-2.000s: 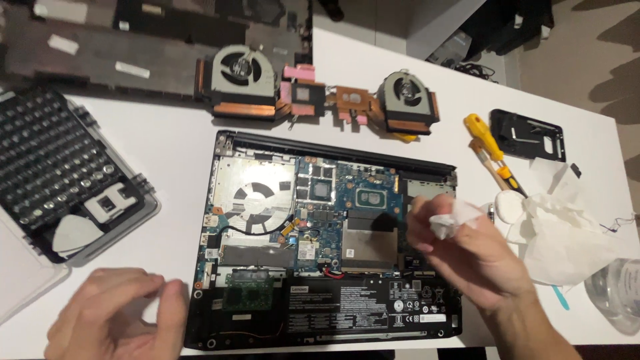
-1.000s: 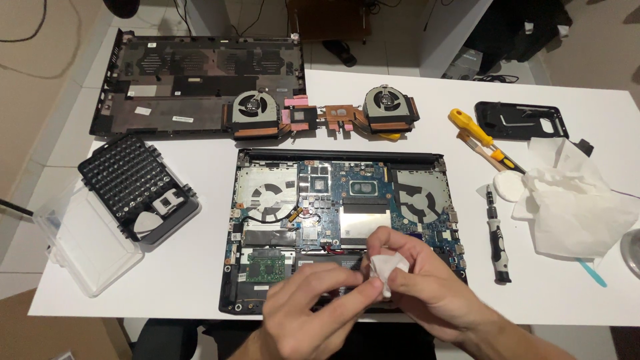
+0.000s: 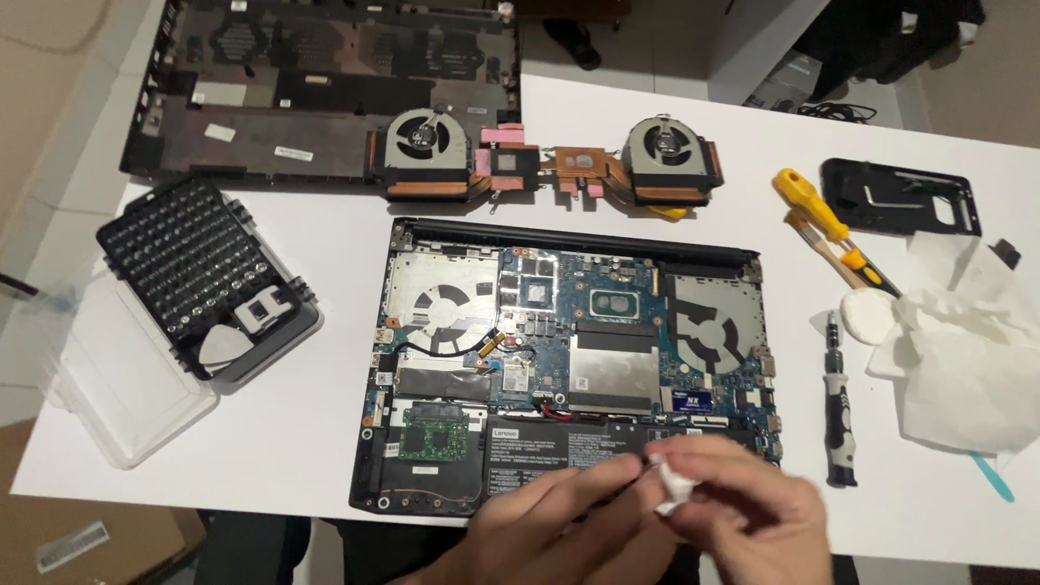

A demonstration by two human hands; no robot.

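Observation:
An opened laptop base [image 3: 455, 382] lies on the white table, its blue circuit board [image 3: 552, 333], bare processor chip [image 3: 614, 304] and black battery [image 3: 536, 447] showing. Over the battery's lower right part, my right hand [image 3: 747, 504] pinches a small crumpled white tissue [image 3: 676, 485] between thumb and fingers. My left hand [image 3: 569, 512] meets it there, its fingertips against the right hand's fingers; whether it grips the tissue too is hidden. Behind the laptop base rests a copper heatsink [image 3: 581, 162] with a fan at each end, some pink pads on it.
A bit case [image 3: 191, 268] with a clear lid lies left, the laptop's bottom cover [image 3: 244, 122] at the back left. To the right are a yellow-handled screwdriver [image 3: 804, 199], a brush [image 3: 821, 244], a black phone case [image 3: 894, 195], a grey-black screwdriver [image 3: 837, 406] and crumpled tissues [image 3: 967, 349].
Two seconds ago my hands were apart, the left beside the laptop base and the right over its right side with the tissue. They have come together over its front part.

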